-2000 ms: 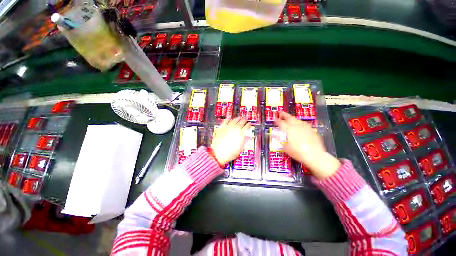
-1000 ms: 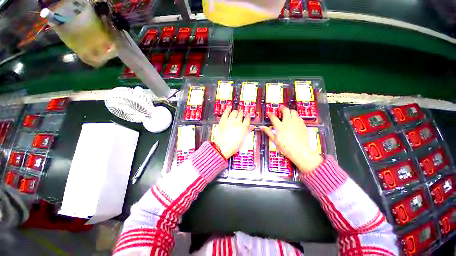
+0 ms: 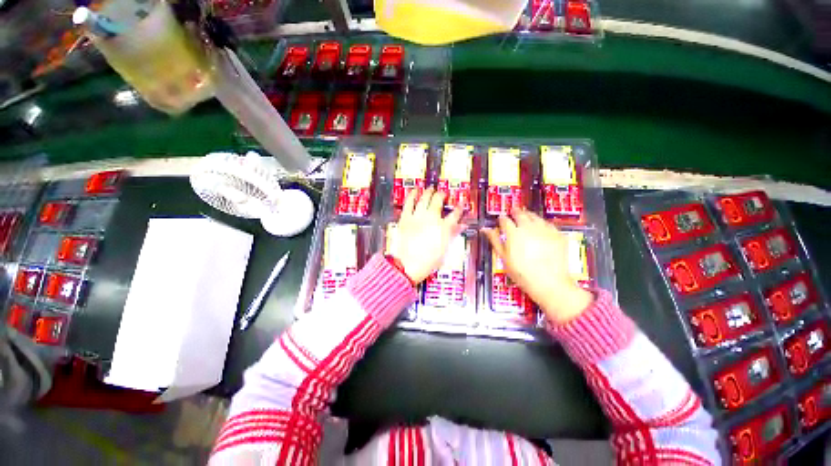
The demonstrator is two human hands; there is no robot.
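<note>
A clear blister tray point(image 3: 410, 319) lies in front of me with two rows of red phones, fronts up, with yellow frames and pale, bright screens. My left hand point(image 3: 423, 235) rests over the left-middle phones, fingertips on the keypad of an upper-row phone point(image 3: 412, 166). My right hand point(image 3: 536, 255) lies over the right-middle phones, fingertips at the lower end of another upper-row phone point(image 3: 504, 173). Both hands are bare, fingers slightly apart, holding nothing. They hide parts of the lower-row phones.
A tray of red phones, backs up point(image 3: 720, 314), lies at right. White paper point(image 3: 182, 305), a pen point(image 3: 265, 289) and a white fan point(image 3: 290, 211) are at left, beside more phone trays point(image 3: 62, 288). Behind, a phone tray point(image 3: 426, 91) sits on the green conveyor point(image 3: 638, 109).
My right hand has come down and inward onto the phones, and my left hand has shifted slightly. The tray on the conveyor has moved right.
</note>
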